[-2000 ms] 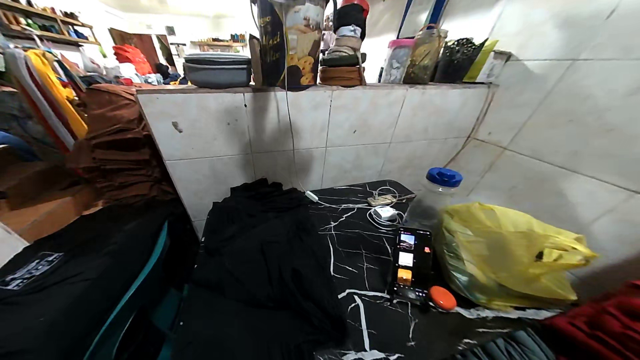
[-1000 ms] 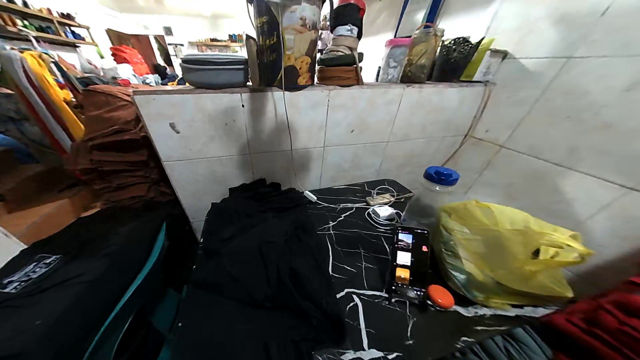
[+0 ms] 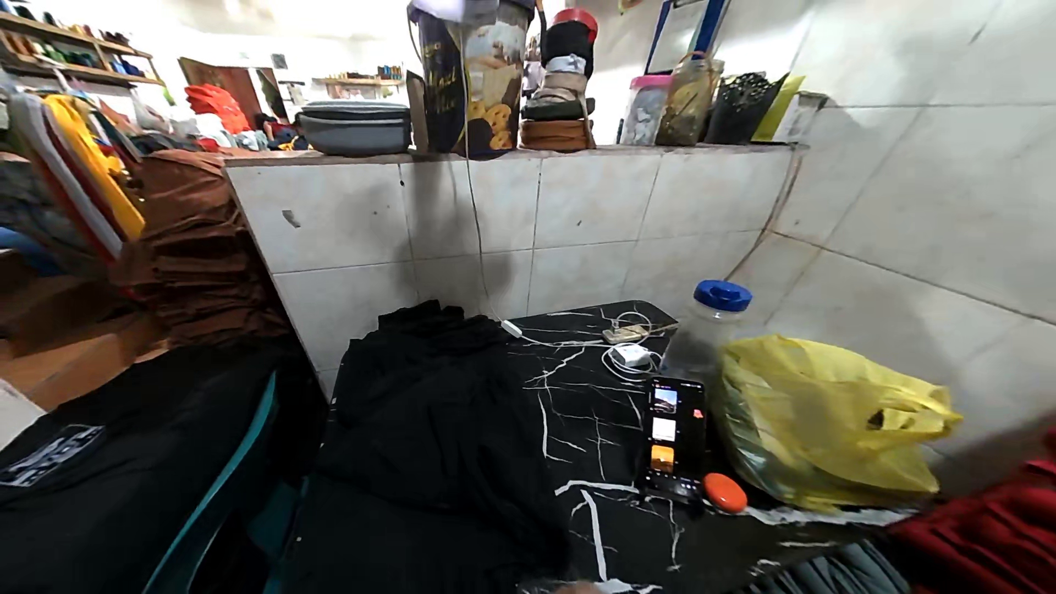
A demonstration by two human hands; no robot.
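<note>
A heap of black cloth (image 3: 429, 445) lies over the left part of a black marble-patterned tabletop (image 3: 598, 437). To its right, a phone (image 3: 675, 437) with a lit screen leans upright, and a round orange object (image 3: 725, 492) sits at its lower right. Behind the phone are a white charger plug (image 3: 631, 355) with coiled cable and a clear jar (image 3: 705, 330) with a blue lid. A yellow plastic bag (image 3: 825, 421) rests beside the jar. At the bottom edge shows a small skin-toned patch, possibly a fingertip; which hand it belongs to, I cannot tell. Neither hand is otherwise visible.
A low tiled wall (image 3: 577, 198) stands behind the table, with a grey container (image 3: 355, 128), a printed tub (image 3: 487, 82) and jars on its ledge. Folded brown cloth (image 3: 210, 256) is stacked at left, near a black cover (image 3: 132, 462). Red cloth (image 3: 990, 528) lies at lower right.
</note>
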